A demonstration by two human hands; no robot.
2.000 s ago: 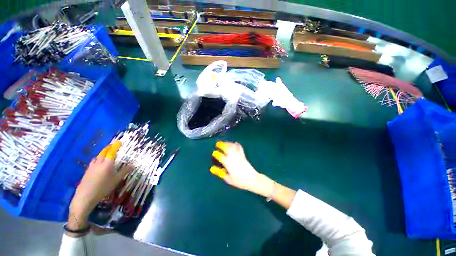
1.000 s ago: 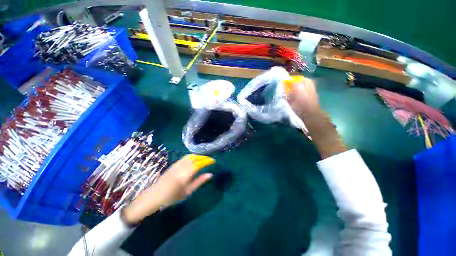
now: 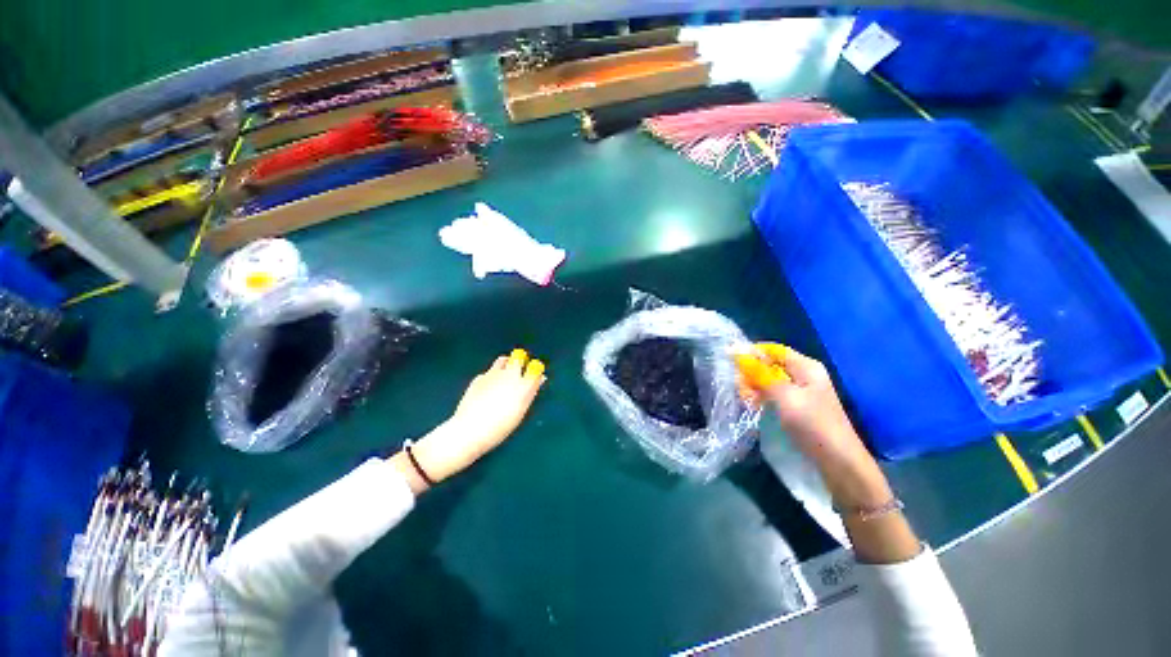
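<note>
My right hand [image 3: 803, 404], with yellow-orange finger cots, pinches the right rim of a clear plastic bag [image 3: 674, 383] of small black parts on the green mat. My left hand [image 3: 494, 404] lies on or just above the mat, left of that bag; nothing shows in it, its fingertips are close together and its underside is hidden. A second clear bag [image 3: 289, 363] with black contents stands to the left. Red-and-white wire assemblies [image 3: 141, 565] lie in a pile at lower left, partly behind my left sleeve.
A blue bin [image 3: 886, 372] at right holds more wire assemblies. A white glove [image 3: 498, 247] and a white bundle [image 3: 257, 272] lie behind the bags. A pink-red wire bundle [image 3: 732, 128] and cardboard trays [image 3: 347, 203] of wires are at the back. Another blue bin [image 3: 52, 501] is at left.
The view has turned right. My right hand has brought one bag forward and right, away from the other bag and the glove. My left hand has moved away from the wire pile.
</note>
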